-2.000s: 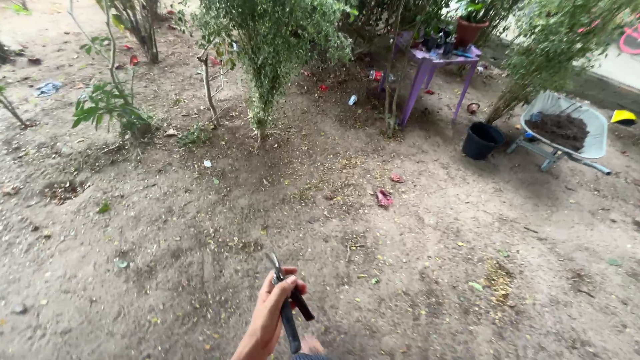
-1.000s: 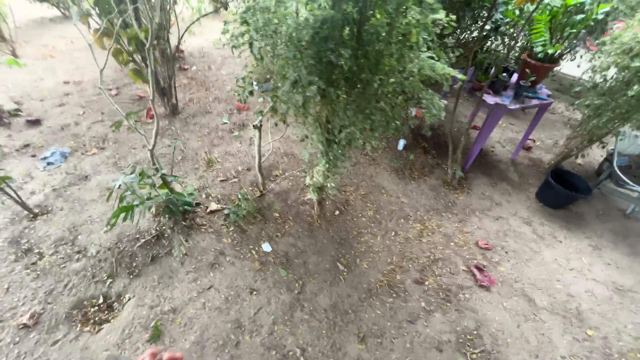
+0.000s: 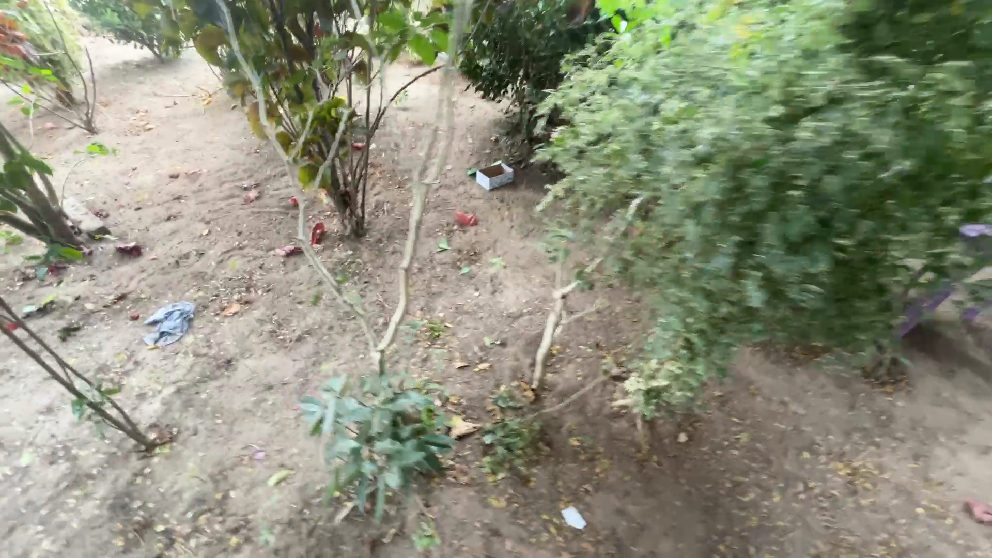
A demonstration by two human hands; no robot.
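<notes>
Neither of my hands shows in the head view at this moment, so what they hold cannot be seen. A leafy green bush (image 3: 775,201), blurred, fills the right side. Left of it a thin forked shrub (image 3: 404,271) rises from the soil, with a clump of green leaves (image 3: 384,442) around its base. A short pale stem (image 3: 549,341) stands between the two.
A crumpled blue cloth (image 3: 170,323) lies on the bare soil at the left. A small open box (image 3: 494,176) sits farther back, near dark shrubs. A white scrap (image 3: 573,518) is in front. Purple table parts (image 3: 922,310) show behind the bush.
The view has swung left and nearer the shrubs. The hand with the black-handled tool, seen two seconds ago, has left the view; only fingertips showed one second ago.
</notes>
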